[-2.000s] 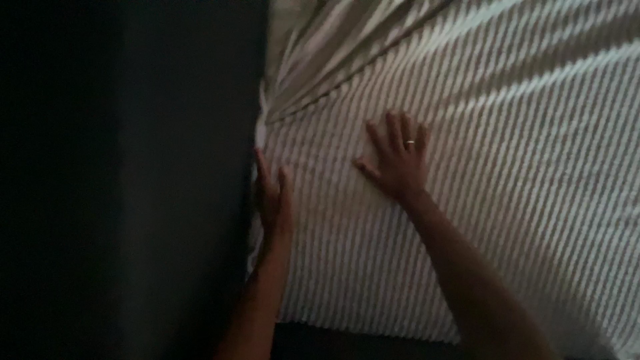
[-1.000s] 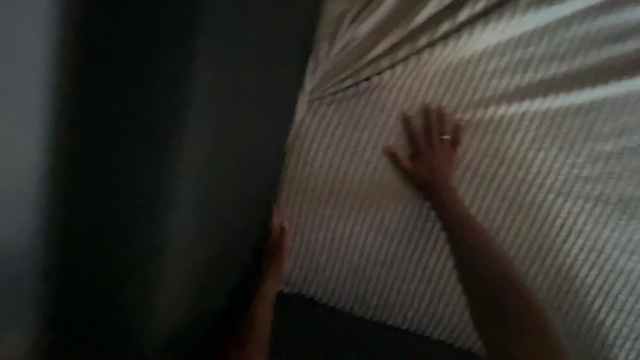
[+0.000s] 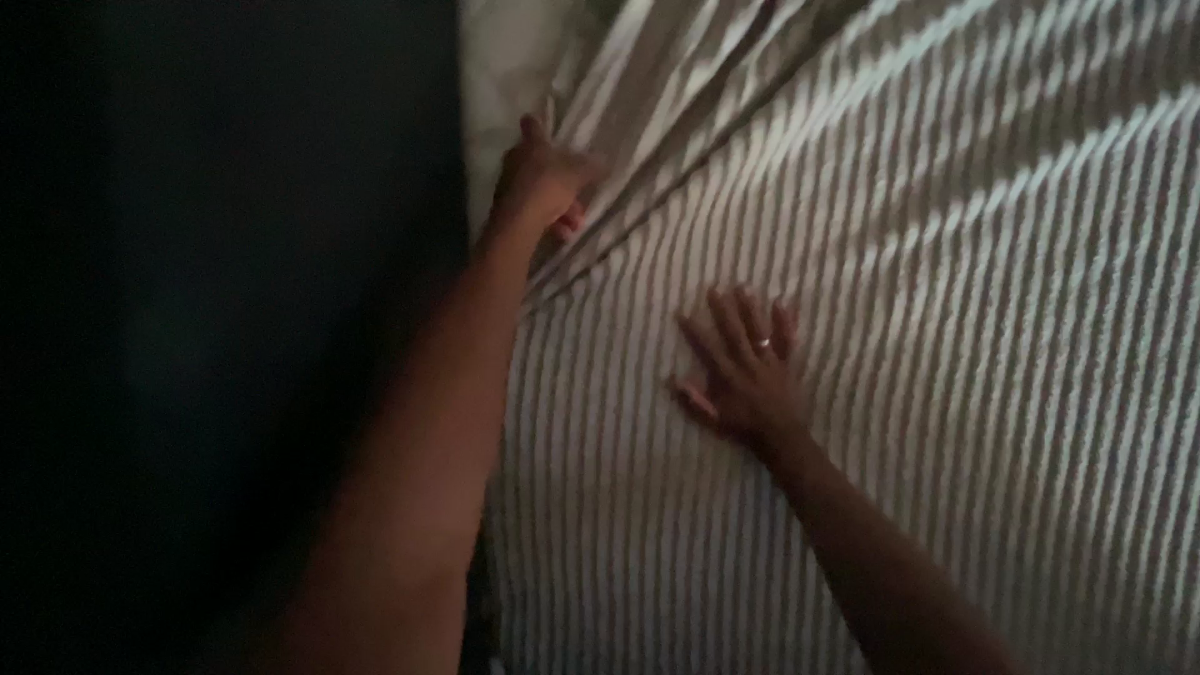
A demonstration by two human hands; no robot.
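A striped cloth (image 3: pixel 637 487), like a bed sheet, covers a wide flat surface and fills the right part of the head view. My left hand (image 3: pixel 548 178) is at the cloth's gathered folds near the upper left edge; it is blurred, and whether its fingers grip the fabric cannot be told. Flat on the smoother part of the cloth, with fingers spread, rests my right hand (image 3: pixel 745 375), which wears a ring and holds nothing. Long creases (image 3: pixel 694 169) fan out from the left edge toward the upper right.
A dark area (image 3: pixel 234 234) runs down the left side, beside the cloth's edge. A pale surface (image 3: pixel 506 56) shows beyond the folds at the top.
My left hand has moved up along the cloth's left edge to the folds. My right hand stays spread on the cloth.
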